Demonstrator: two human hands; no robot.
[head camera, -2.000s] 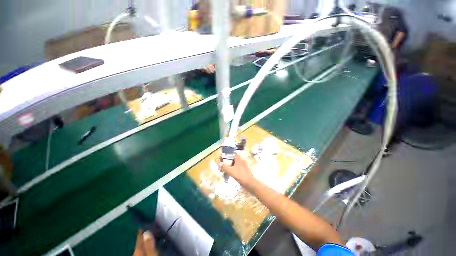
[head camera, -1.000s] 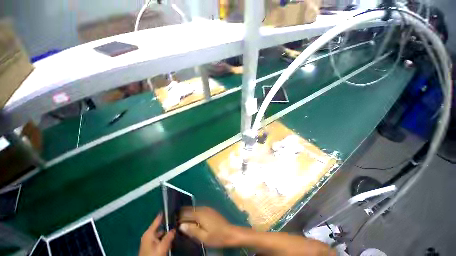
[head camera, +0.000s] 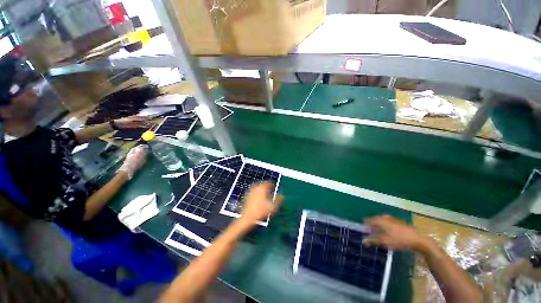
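A solar panel (head camera: 344, 254) with dark cells, white grid lines and a pale border is face up at the near right of the green bench, slightly blurred. My right hand (head camera: 391, 232) is on its upper right corner, fingers over the edge and thumb hidden. My left hand (head camera: 259, 201) is over the right side of another panel (head camera: 243, 186) in an overlapping pile of panels; its fingertips are blurred and I cannot tell whether they grip it. Another panel (head camera: 204, 192) lies beside it, over dark flat pieces.
A seated person (head camera: 41, 160) is at left, one gloved hand near clear bottles (head camera: 166, 155). A crumpled white cloth (head camera: 139, 211) lies near the bench edge. The shelf (head camera: 368, 41) holds a cardboard box (head camera: 243, 26) and a dark flat device (head camera: 432, 32). A smeared tan board (head camera: 445, 260) is at right.
The view has swung left to the panel pile and the seated person. My hands, together on a panel and dark piece one second ago, are now apart, with a panel face up under the right.
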